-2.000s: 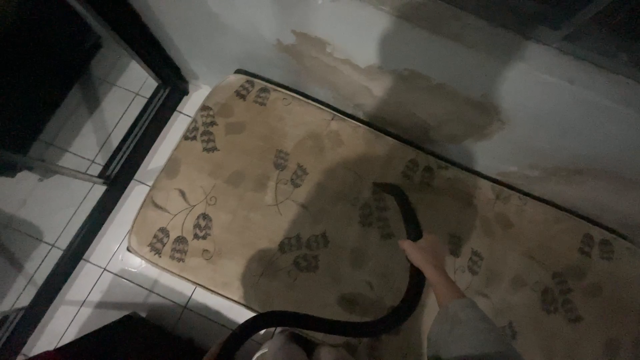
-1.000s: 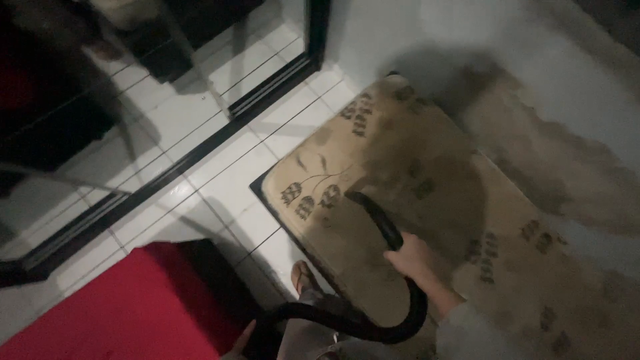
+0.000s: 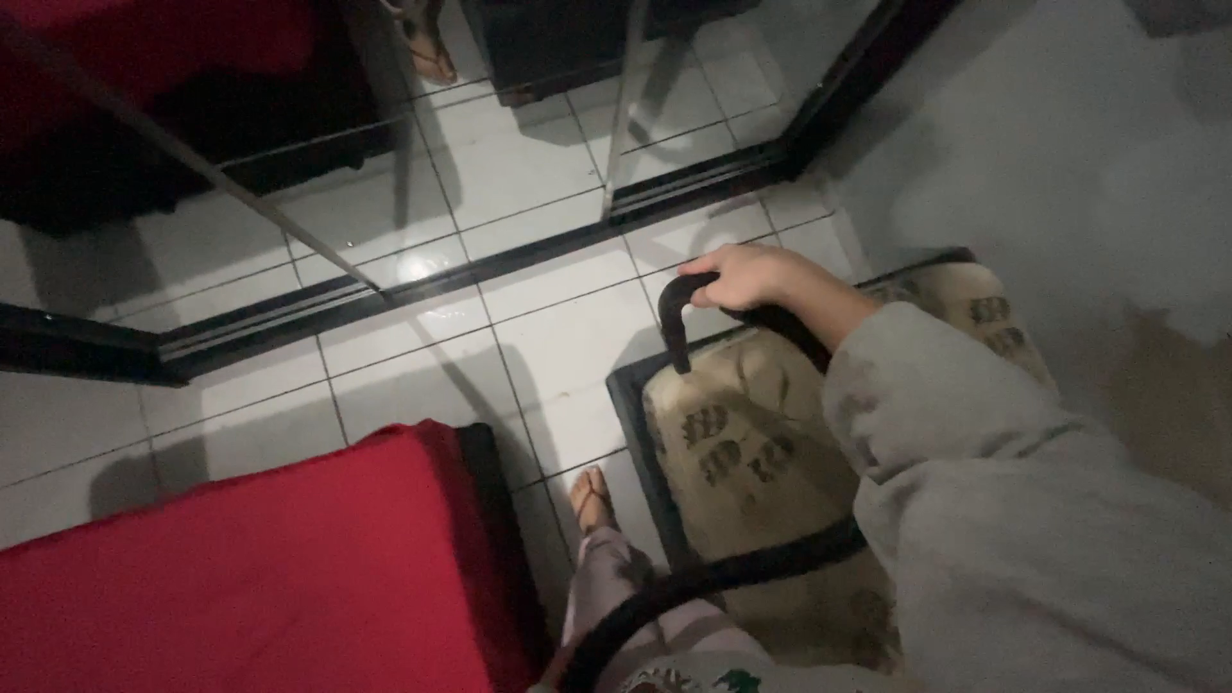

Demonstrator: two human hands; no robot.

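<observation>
My right hand (image 3: 746, 276) is closed around a black vacuum-cleaner hose (image 3: 717, 576) near its curved end. The tip of that end points down at the corner edge of a beige mattress (image 3: 736, 500) with dark printed flowers, which lies on a dark base (image 3: 643, 462). From my hand the hose passes behind my grey-sleeved forearm, comes out again below it and curves over my legs to the bottom edge. My left hand is out of view, apart from perhaps a sliver where the hose meets the bottom edge.
A bed or couch with a red cover (image 3: 289, 577) stands at lower left. White floor tiles (image 3: 558, 356) run between it and a dark-framed sliding glass door (image 3: 539, 245), whose panes reflect the room. My sandalled foot (image 3: 591, 499) is beside the mattress base. A stained wall (image 3: 1078, 173) rises at right.
My right hand has moved the hose end from over the mattress's printed surface to its corner edge near the door. The view has swung toward the door and the red cover.
</observation>
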